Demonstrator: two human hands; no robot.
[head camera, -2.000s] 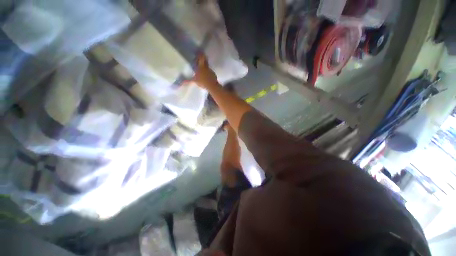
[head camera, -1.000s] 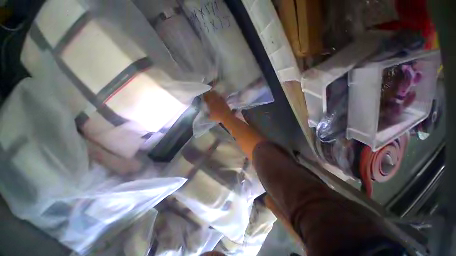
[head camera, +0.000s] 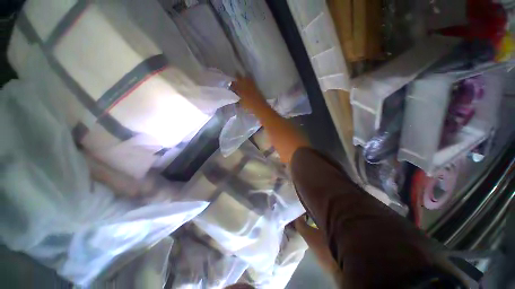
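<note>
A cream striped bag or bundle (head camera: 93, 59) with dark bands and a thin red line lies inside cloudy poly film at the upper left. My right hand (head camera: 245, 93) reaches in from the lower right, its fingers closed on the edge of a clear poly bag (head camera: 217, 99) beside the bundle. The fingertips are blurred. My left hand (head camera: 305, 226) is low in view, partly hidden by the right sleeve, beside more film-wrapped striped goods (head camera: 231, 211). Its fingers cannot be made out. A whitish wrapped package with handwriting (head camera: 262, 51) lies above my right hand.
White plastic trays (head camera: 420, 121) stand at the right, one with purple items. A pink-red roll (head camera: 440, 189) lies below them. Brown cardboard (head camera: 358, 28) and red material (head camera: 485, 25) are at the top right. Loose cloudy film (head camera: 118, 237) spreads across the lower left.
Since the oldest frame, the view has come closer to the striped bundle and the trays have entered view. Over the last second, the bundle has shifted slightly up-left in view; my right hand stays at the film.
</note>
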